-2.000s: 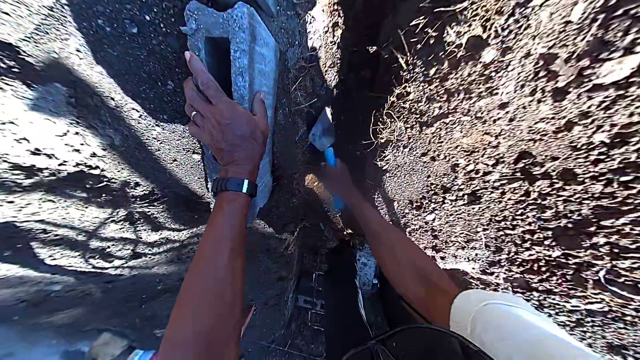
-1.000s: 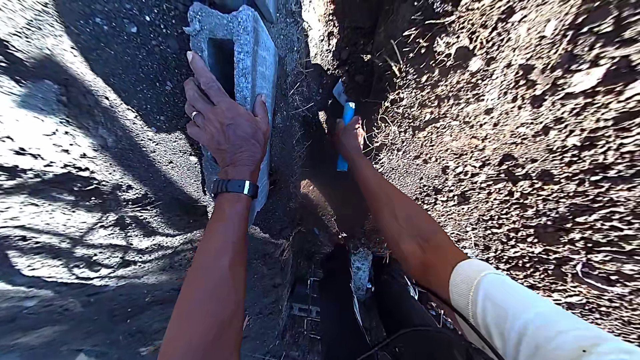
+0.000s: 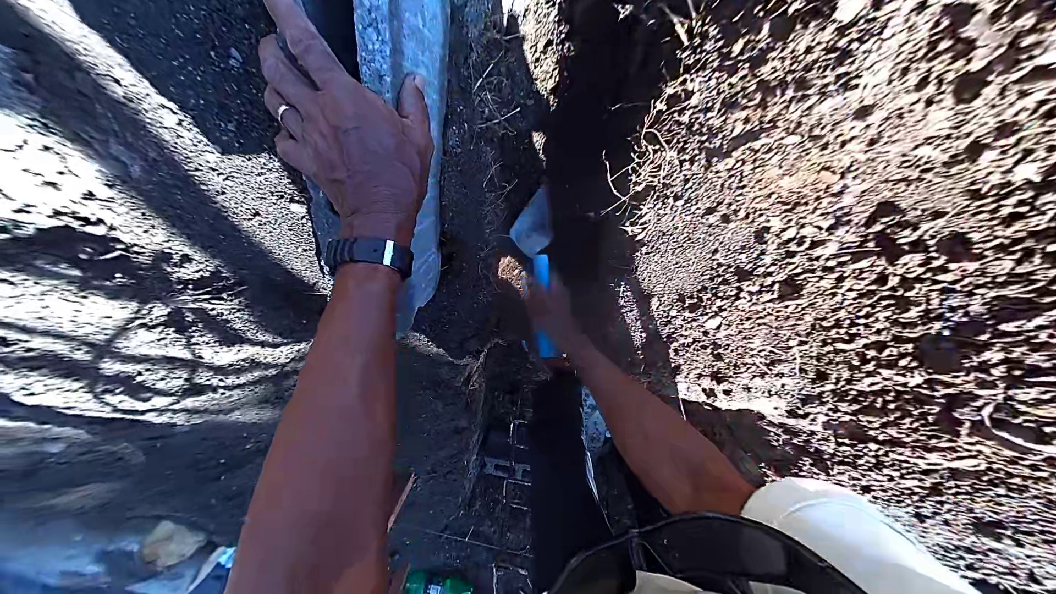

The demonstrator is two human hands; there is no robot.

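Observation:
My left hand, with a ring and a dark wristband, rests with its fingers spread on a grey hollow concrete block at the upper left. That block lies on the soil beside a narrow trench. Lower and to the right, my right hand is closed around the blue handle of a trowel, down in the shaded trench. The trowel's pointed metal blade faces away from me, near the trench's left side. The right hand is blurred.
A sunlit bank of loose soil rises on the right, with thin roots along its edge. Shadowed gravelly ground spreads on the left. At the bottom are a green plastic object, a pale stone and my dark-clothed leg.
One second ago the right hand and trowel were farther up the trench; they have come back nearer to me. My left hand has stayed on the block. The view has shifted somewhat.

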